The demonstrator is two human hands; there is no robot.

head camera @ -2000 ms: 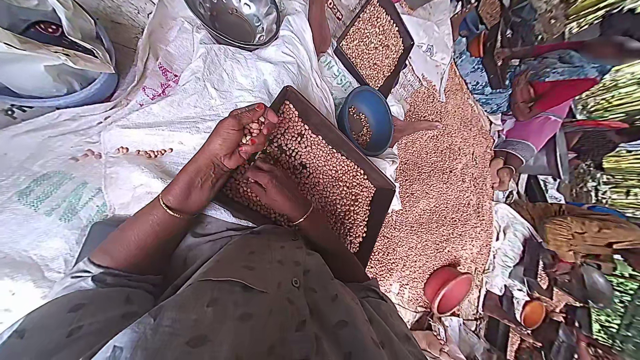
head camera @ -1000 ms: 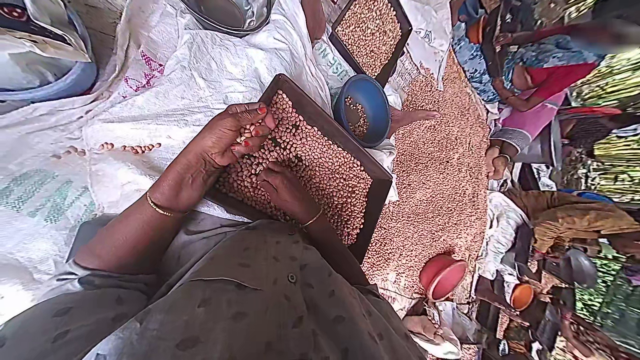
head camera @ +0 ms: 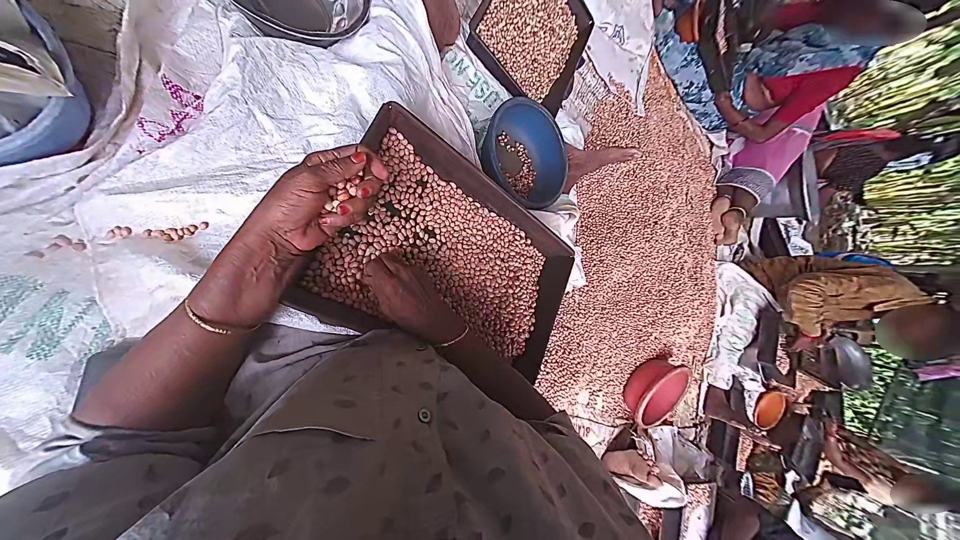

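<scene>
A dark rectangular tray lies tilted before me, filled with small pinkish nut kernels. My left hand, with a thin bangle at the wrist, is over the tray's left side. Several kernels lie in its curled fingers. Lower down, my right hand rests in the tray with bent fingers among the kernels; its fingertips are hidden, so what it grips is unclear. Beyond the tray's far rim, a blue bowl holds a small amount of kernels. A dark patch of tray bottom shows between the kernels near my hands.
White woven sacks cover the left side, with a few loose kernels. A second filled tray, a metal basin and a red bowl surround a wide kernel spread. Other people sit along the right.
My left hand's fingers are spread further apart than two seconds ago, showing more of the kernels in them. My right hand stays low in the tray. A co-worker in red at the right has shifted posture.
</scene>
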